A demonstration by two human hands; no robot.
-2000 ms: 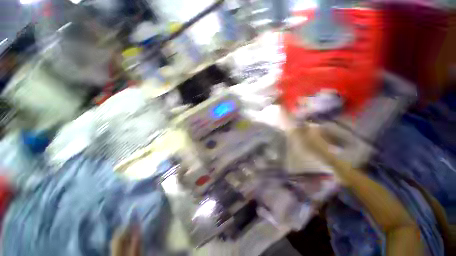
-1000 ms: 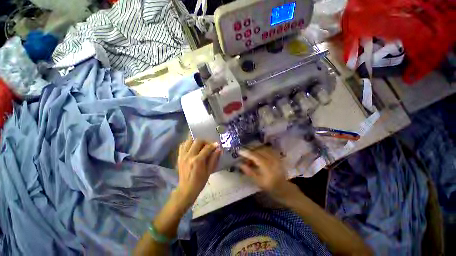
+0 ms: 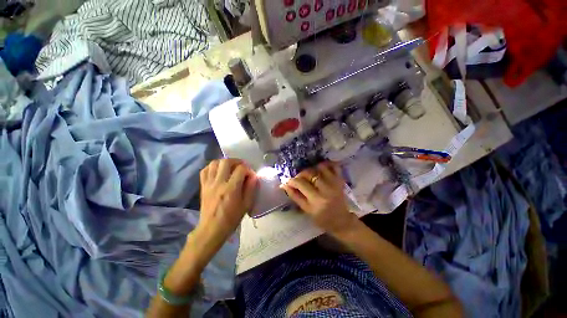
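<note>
The overlock machine [image 3: 348,74] stands in the middle, with its dark looper and needle area [image 3: 299,152] exposed. My left hand [image 3: 227,189] is at the lower left of the needle area, over the shiny cloth plate [image 3: 233,133], fingers bent and fingertips together. My right hand [image 3: 317,192] is just below the needle area, thumb and fingers pinched near the lit spot. The two hands' fingertips are close together but apart. Any thread or small tool between the fingers is too fine and glared to make out.
Light blue-grey garment pieces [image 3: 112,180] are heaped at left, with striped cloth [image 3: 133,37] behind. Thread snips [image 3: 423,154] and a white tape [image 3: 461,133] lie right of the machine. A red plastic bag [image 3: 528,37] is at upper right. More blue-grey cloth [image 3: 472,242] fills a box at lower right.
The view has shifted, so the machine's screen is out of the picture. My right hand has moved up closer to the needle area. My left hand has moved slightly left and up.
</note>
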